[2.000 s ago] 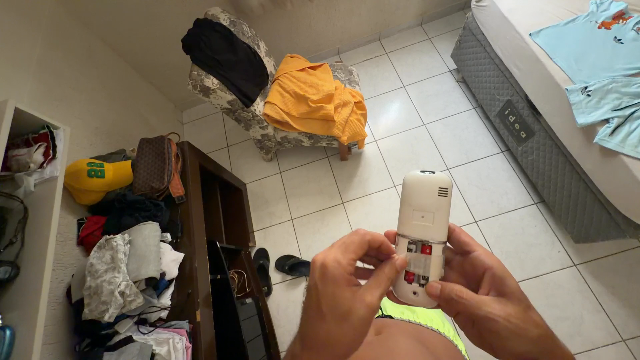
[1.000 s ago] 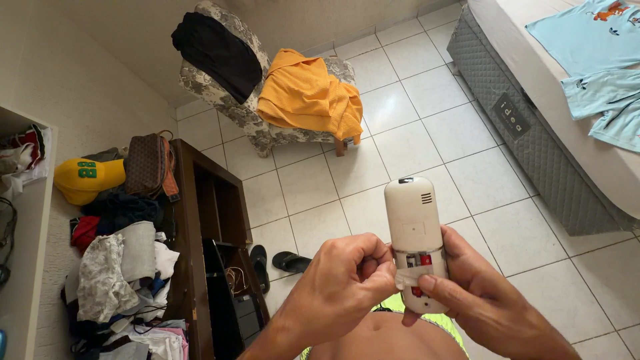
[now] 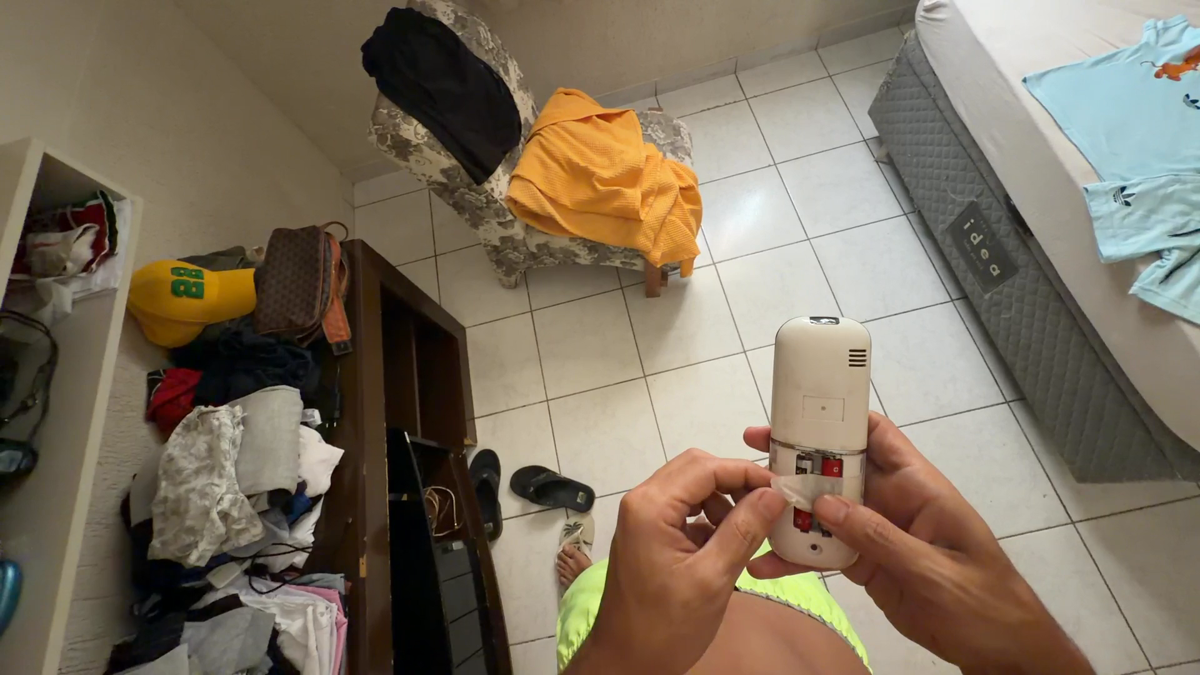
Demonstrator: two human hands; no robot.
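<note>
A white remote control [image 3: 821,384] is held upright with its back toward me and its battery compartment uncovered. Red-and-silver batteries [image 3: 831,466] show inside, partly covered by a strip of clear tape [image 3: 797,489]. Around the remote's right side and behind it wraps my right hand [image 3: 914,539], its thumb pressing on the tape near the compartment. My left hand [image 3: 698,539] pinches the tape's left end between thumb and forefinger, at the left edge of the remote.
Beyond the hands stands a patterned chair [image 3: 562,246] with an orange cloth [image 3: 609,178] and a black garment [image 3: 441,89]. A bed [image 3: 975,281] is at right. Clothes [image 3: 206,478] and a dark wooden cabinet [image 3: 370,375] are at left; flip-flops [image 3: 553,487] lie on the tiled floor.
The left fingers have moved from over the battery compartment to the remote's left edge, with the tape's end between them. The right hand still holds the remote.
</note>
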